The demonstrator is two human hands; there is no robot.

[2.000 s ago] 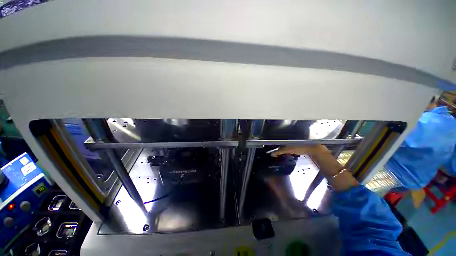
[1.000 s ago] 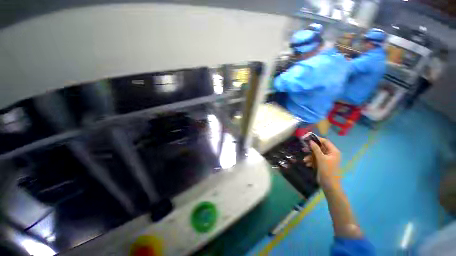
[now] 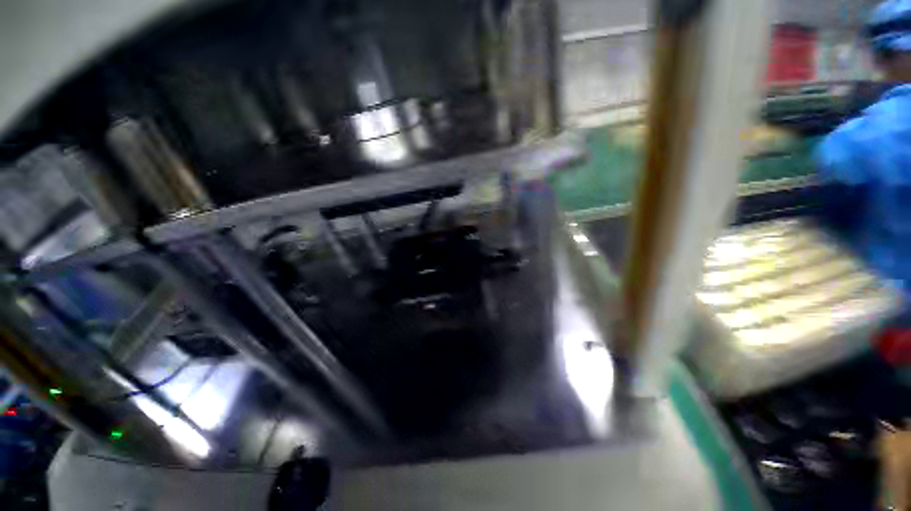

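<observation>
Neither of my hands is in the picture. The press cabinet (image 3: 479, 484) fills the left and middle, with its open front facing me; the frame is blurred. Inside, a black press fixture (image 3: 437, 261) sits on the shiny plate (image 3: 589, 384), right of the steel guide rods (image 3: 290, 324). Whether a watch housing lies in the fixture cannot be told. A dark knob-like piece (image 3: 300, 481) is on the front edge of the cabinet.
Pale component trays (image 3: 789, 289) are stacked right of the press. A black tray with shiny-edged pieces (image 3: 799, 454) lies below them. A person in a blue smock (image 3: 879, 180) is at the far right. Green matting (image 3: 699, 429) borders the cabinet. Small lights (image 3: 55, 392) glow at the lower left.
The view has swung back left and closer to the press opening. My right hand, which held a small dark piece over the tray on the right, has gone out of the picture.
</observation>
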